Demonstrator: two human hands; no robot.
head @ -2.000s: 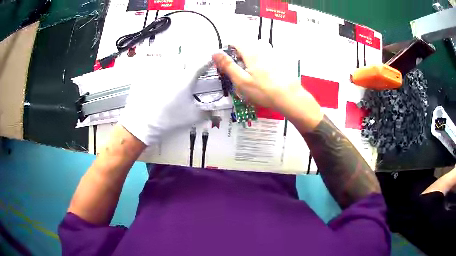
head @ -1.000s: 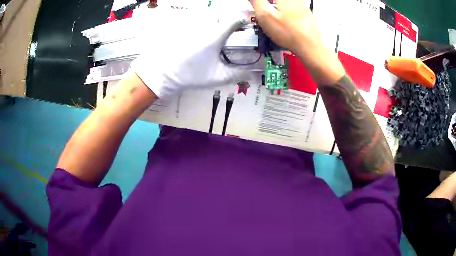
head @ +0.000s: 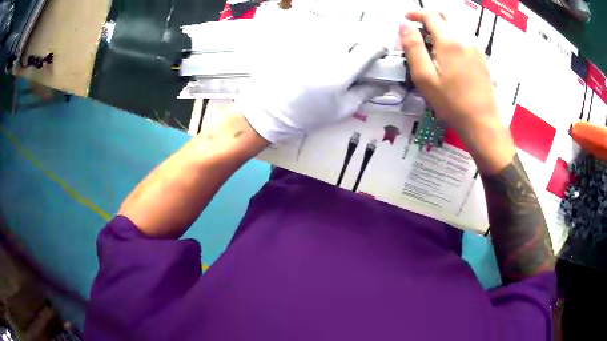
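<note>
My left hand [head: 303, 83], in a white glove, is closed around the long silver-white appliance body [head: 214, 64]. The body reaches out to the left of the glove; its middle is hidden under the hand. My bare right hand [head: 449, 70] is at the body's right end, with thumb and fingers on a small dark end bracket [head: 417, 48], mostly covered by the fingers. A green circuit board [head: 429, 132] hangs below that end, just under my right hand. A thin dark wire loop shows between the glove and the bracket.
White printed cardboard [head: 436, 180] lies under the work on the green bench top [head: 143, 56]. A pile of small black plastic parts [head: 586, 200] and an orange case [head: 590, 138] are at the right edge. Brown cardboard [head: 66, 43] is at the far left.
The view has shifted, so hands and body appear further right and the orange case is partly cut off. The coiled cord has left the picture. Both hands stay at the body.
</note>
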